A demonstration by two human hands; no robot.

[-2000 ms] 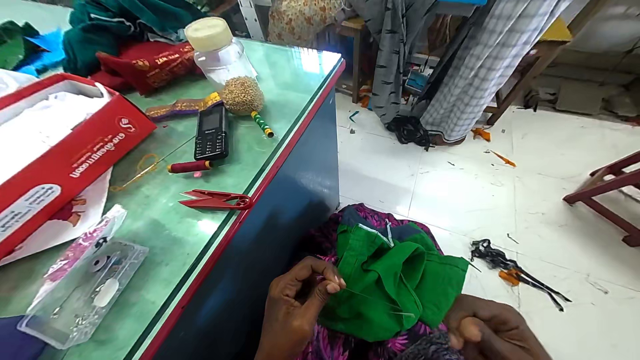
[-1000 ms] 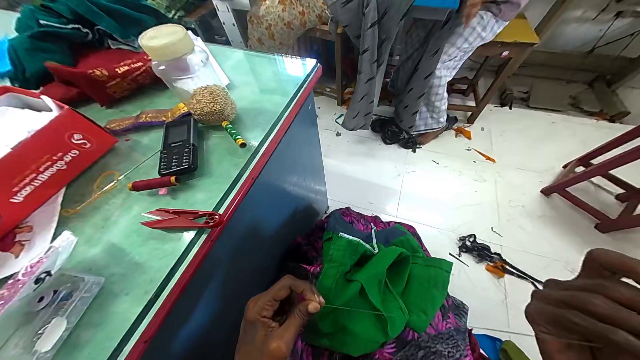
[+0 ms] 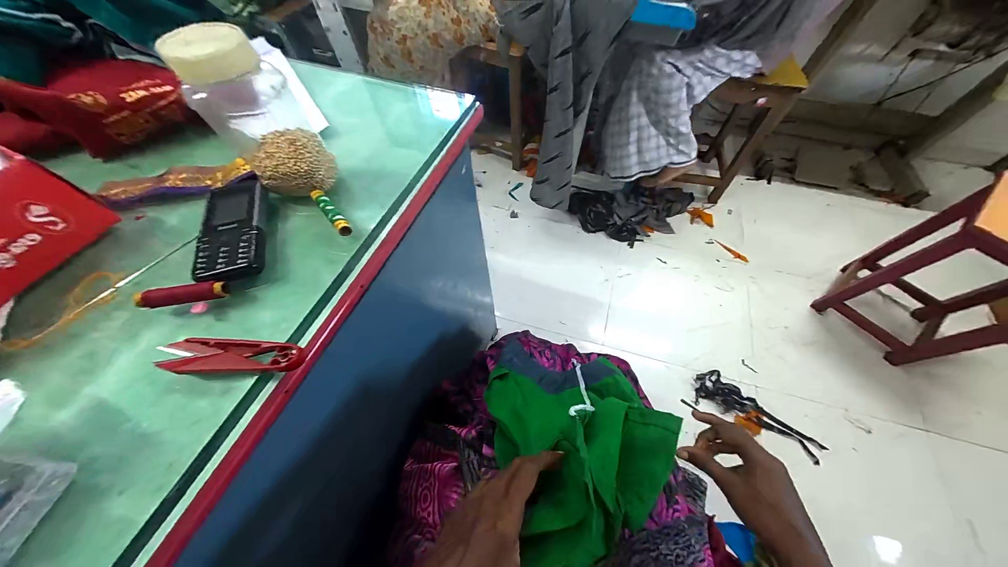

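Green cloth (image 3: 583, 449) with a dark blue-grey part and a white cord lies over my lap, on pink and black patterned fabric (image 3: 441, 480). My left hand (image 3: 504, 504) rests on the cloth's left side, its fingertips at a fold; whether it pinches the cloth is not clear. At the right edge of the cloth my right hand (image 3: 740, 465) is raised, thumb and index finger close together; a needle or thread between them cannot be made out. Red thread snips (image 3: 232, 356) lie at the table's edge, near a dark red thread spool (image 3: 181, 294).
The glass-topped table (image 3: 378, 118) at left bears a black keypad phone (image 3: 231, 228), a pincushion-like beaded ball (image 3: 293, 161), a plastic jar (image 3: 228, 87) and a red box (image 3: 47, 220). A wooden stool (image 3: 929, 283) stands right. Black scraps (image 3: 724, 394) lie on the floor.
My right hand has come back from the far right to beside the green cloth. My left hand has moved onto the cloth; a thread stretched from its fingers a second ago.
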